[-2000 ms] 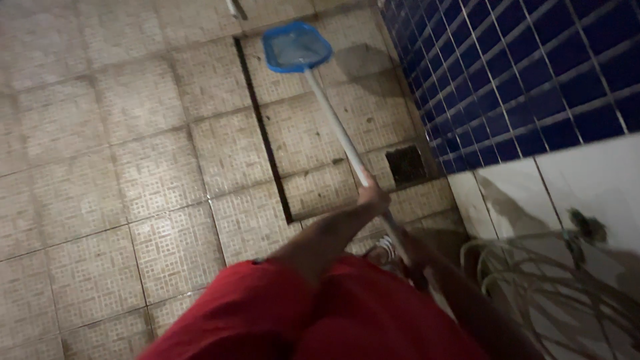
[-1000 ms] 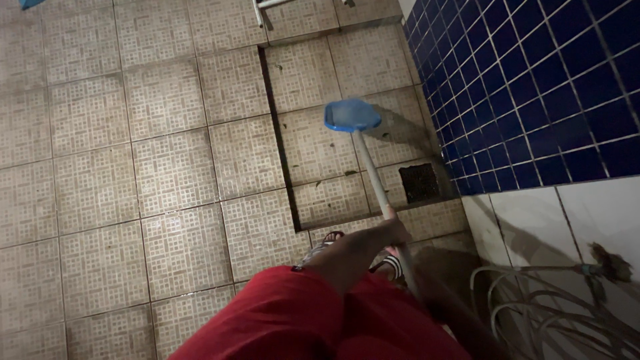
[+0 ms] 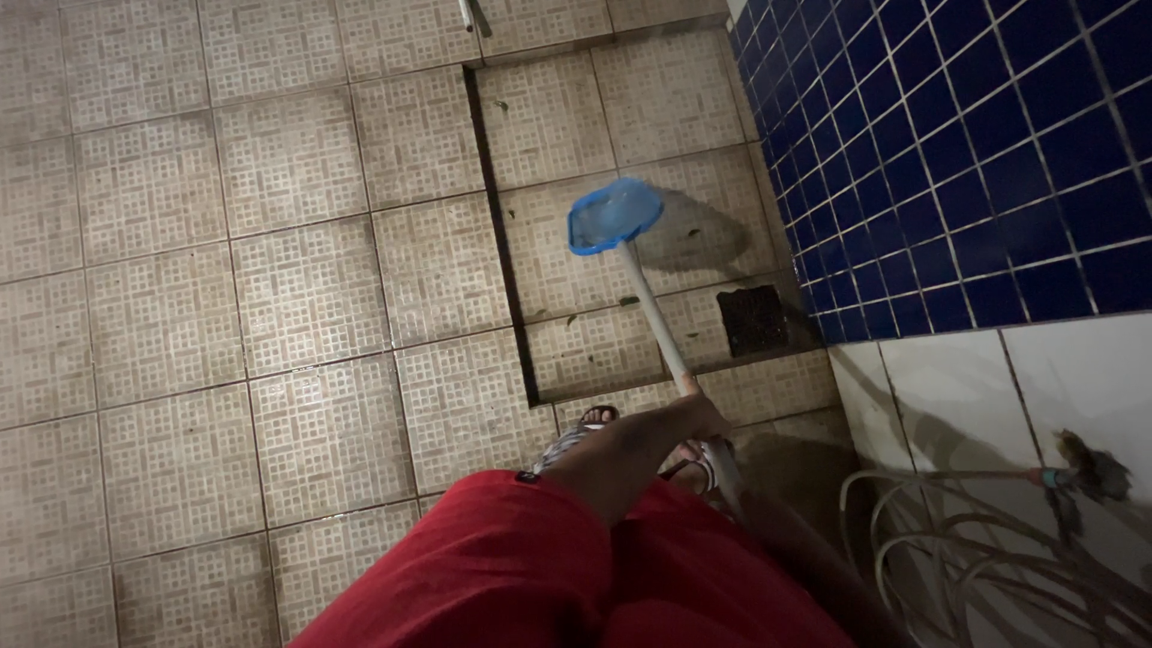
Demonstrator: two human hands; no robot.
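Observation:
A blue-framed skimmer net on a pale pole is held out over the sunken section of the tiled floor. My left hand is closed around the pole, above my sandalled feet. The lower part of the pole runs back along my right side, where my right hand is dark and blurred against it; its fingers cannot be made out. Small green leaves and bits of debris lie on the sunken tiles. The net casts a shadow to its right.
A dark square drain opening lies in the sunken section's near right corner. Blue tiles cover the wall at right, with white tiles below. A coiled pale hose hangs from a tap. A white tube end shows at the top.
The net first came nearer to my feet with the pole, then shows a different tilt, its frame turned more to the side. My left hand has stayed closed on the pole.

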